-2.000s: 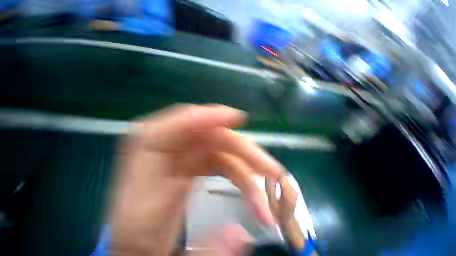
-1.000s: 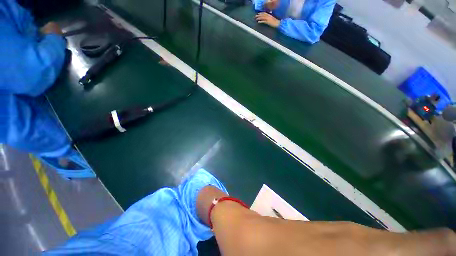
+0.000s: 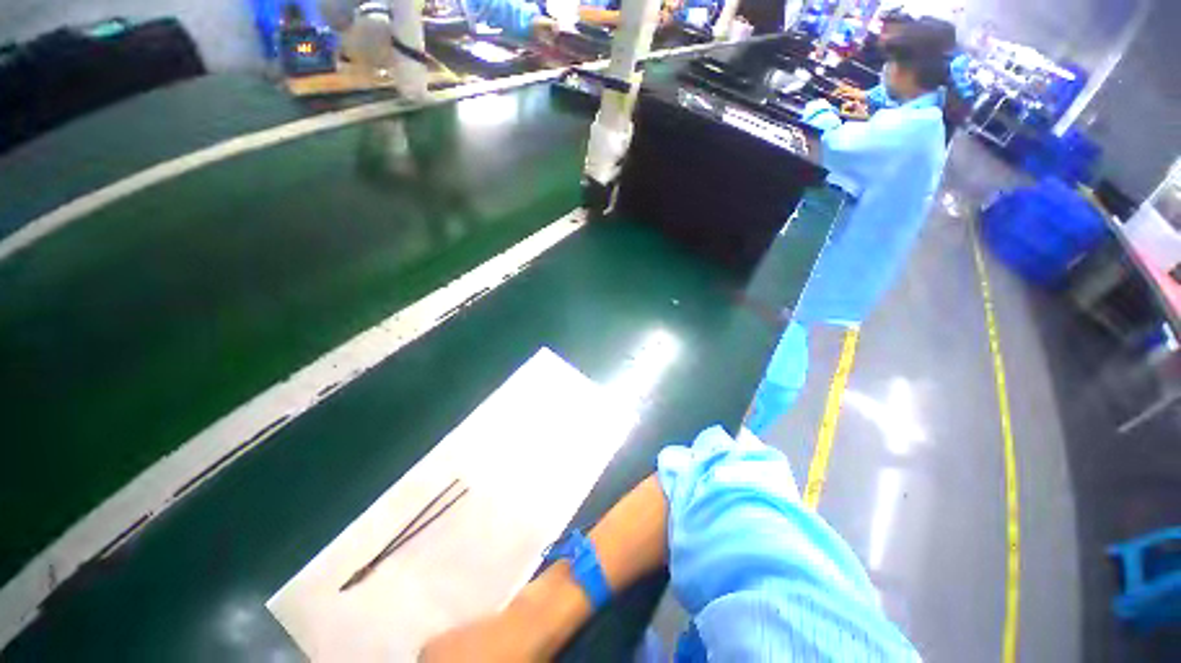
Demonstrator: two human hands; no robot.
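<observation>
A white sheet point(image 3: 518, 434) lies flat at an angle on the glossy dark green bench. Dark, thin tweezers point(image 3: 403, 536) lie on it, their prongs towards the upper right. My right hand point(image 3: 499, 637) is at the bottom edge over the sheet's near end, with a blue band on the wrist. Its fingers are cut off, so whether it holds anything cannot be seen. My left hand is out of the picture.
A tall black tray stack point(image 3: 706, 181) stands at the bench's far end, beside a white post point(image 3: 611, 130). The green conveyor point(image 3: 311, 227) runs beyond the white rail. A person in a blue smock point(image 3: 887, 194) works past the stack. Blue crates point(image 3: 1046, 227) stand right.
The view has swung right from the left bench end to the tray stack. The left arm with the red string has left view; my right arm has come in. More of the sheet and tweezers shows.
</observation>
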